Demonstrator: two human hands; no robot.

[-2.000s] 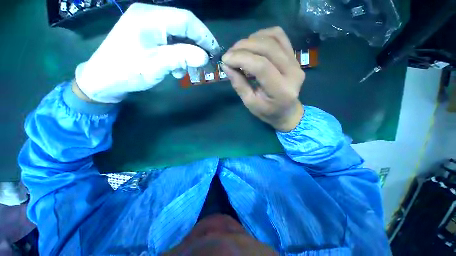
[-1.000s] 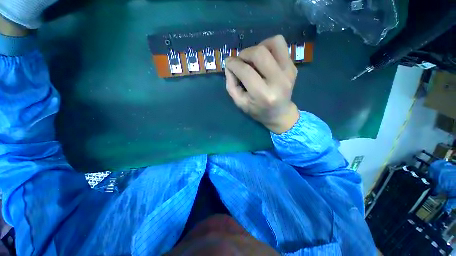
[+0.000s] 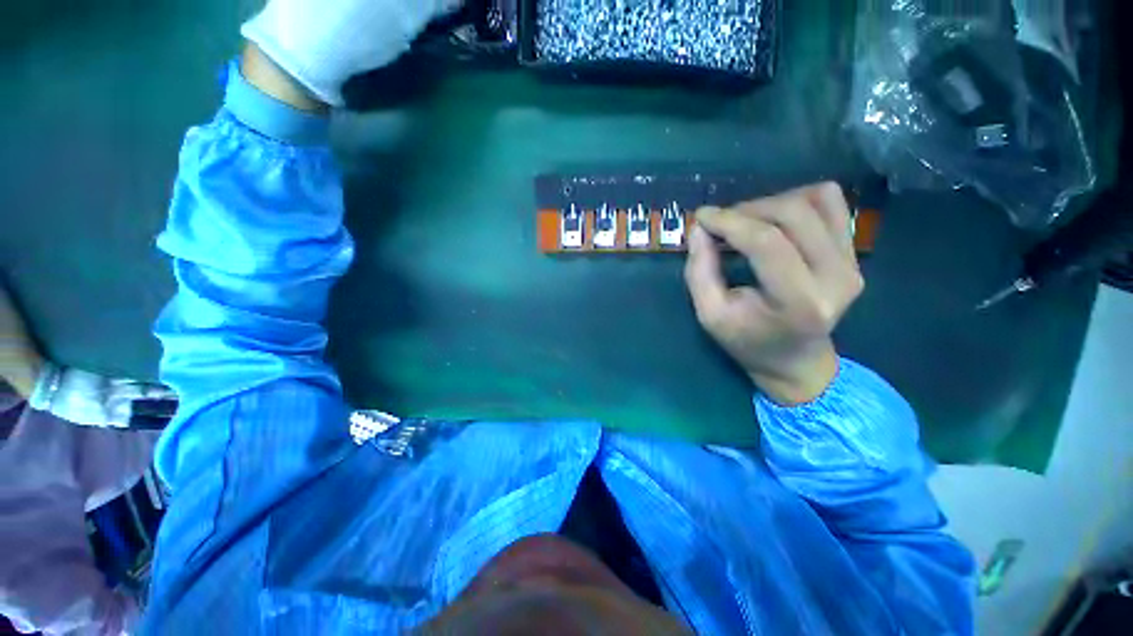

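The assembly jig (image 3: 646,249) lies on the dark green mat, its orange slotted edge toward me and its dark rail beyond. Small dark transistors with thin silver legs sit on bright metal plates (image 3: 573,234) in the slots at its left part. My bare right hand (image 3: 777,273) is over the jig's right part and hides slots there; thumb and forefinger are pinched together, and whether they hold something is too small to tell. My gloved left hand (image 3: 342,44) is at the top edge by the black parts bin, its fingers partly cut off or hidden.
A black screw tray (image 3: 646,72) of silver glitter lies beyond the jig. A crumpled clear plastic bag (image 3: 969,112) is at the upper right. The black electric screwdriver (image 3: 1081,242) points in from the right. Another person's gloved hand (image 3: 87,398) is at the far left.
My left hand has left the jig and moved away to the parts bin. My right hand stays pinched over the jig. The view has shifted, showing the screw tray.
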